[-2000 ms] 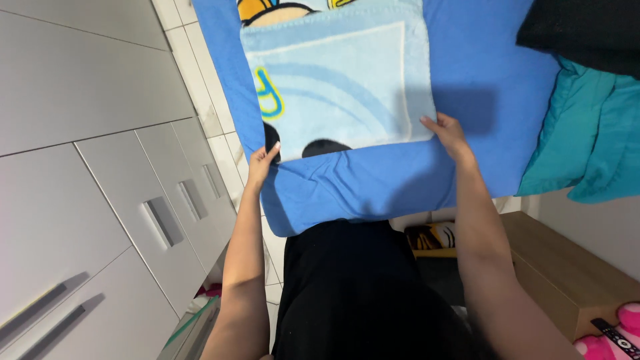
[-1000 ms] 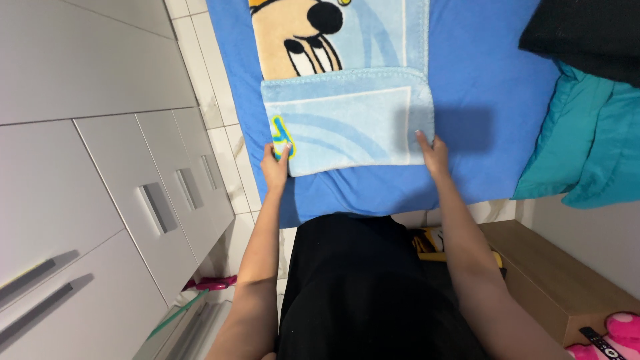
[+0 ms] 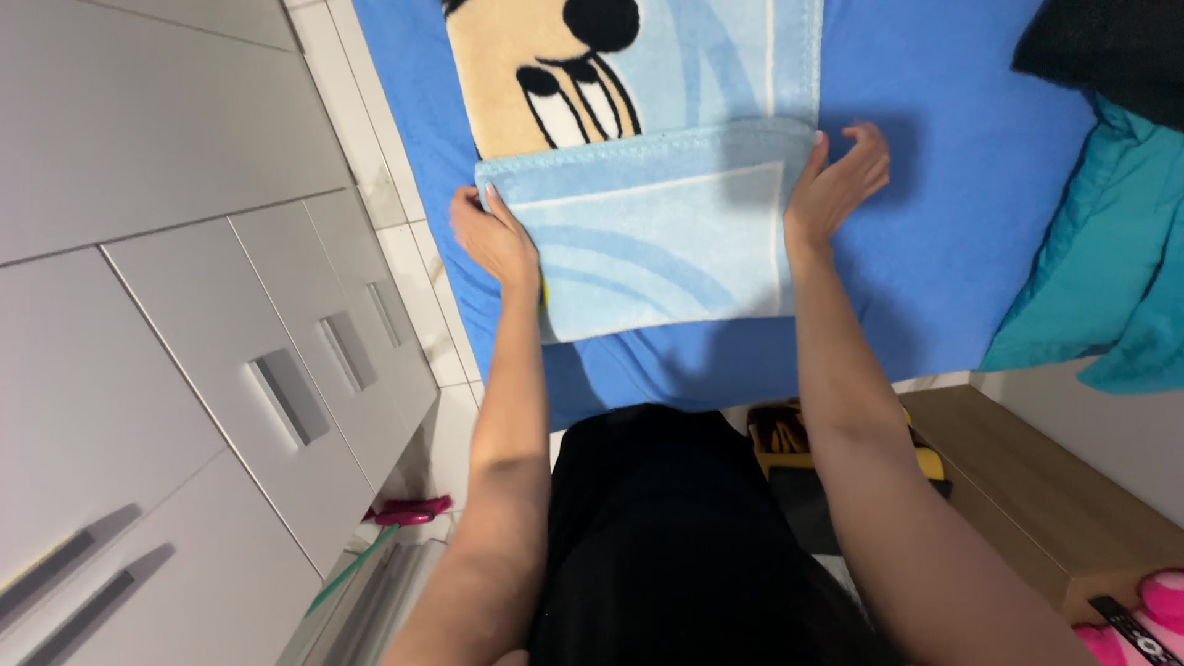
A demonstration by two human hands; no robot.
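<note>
A light-blue fleece blanket (image 3: 647, 240) printed with a cartoon face lies on a blue-sheeted bed (image 3: 934, 213), its near part folded back over the rest. My left hand (image 3: 495, 236) is at the left end of the folded part's stitched edge, thumb on top and fingers at the side. At the right end of that same edge is my right hand (image 3: 832, 185), its thumb tip touching the corner and its other fingers spread above the sheet. Whether either hand pinches the cloth cannot be told. The blanket's far end runs out of view.
White drawers with metal handles (image 3: 277, 402) line the left side, beside a tiled floor (image 3: 407, 268). Teal fabric (image 3: 1091, 268) and a black cloth (image 3: 1110, 55) lie at the bed's right. A wooden box-like unit (image 3: 1036, 481) stands lower right, near a pink item (image 3: 1161, 597).
Both hands have moved away from me, from the near folded edge to the stitched edge. More of the printed face shows than two seconds ago. The right hand's fingers have spread.
</note>
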